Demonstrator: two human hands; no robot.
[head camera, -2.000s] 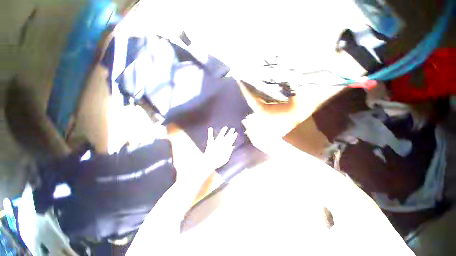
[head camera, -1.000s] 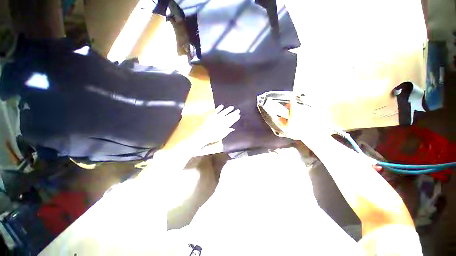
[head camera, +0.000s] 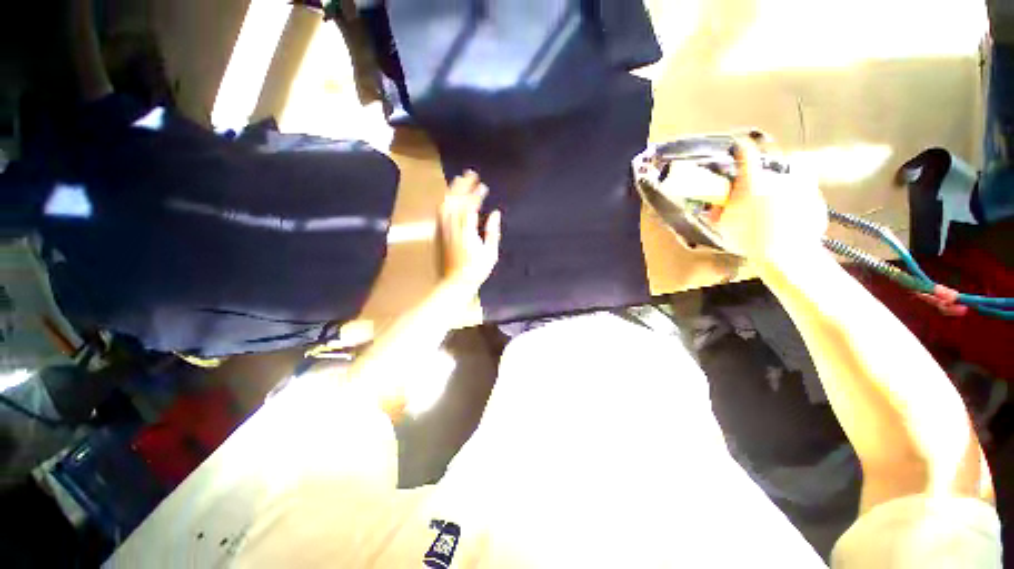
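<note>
A dark navy garment panel (head camera: 567, 200) lies spread on the tan table (head camera: 695, 261) in front of my body, its near edge by my waist. My left hand (head camera: 469, 233) lies on the panel's left edge, fingers pointing away from me, holding nothing that I can see. My right hand (head camera: 769, 211) is closed on the steam iron (head camera: 684, 183), which sits just right of the panel's right edge with its tip pointing left. The handle is mostly hidden by the hand.
A stack of navy pieces (head camera: 278, 228) hangs over the table edge at left. More navy pieces (head camera: 489, 50) lie at the far side. The blue hose (head camera: 906, 261) and coil run off right. A dark and white scrap (head camera: 940, 195) lies at the right corner.
The iron has moved right, off the panel and onto the table beside it. My left hand has shifted slightly left and away from me. The view has swung from its earlier tilt.
</note>
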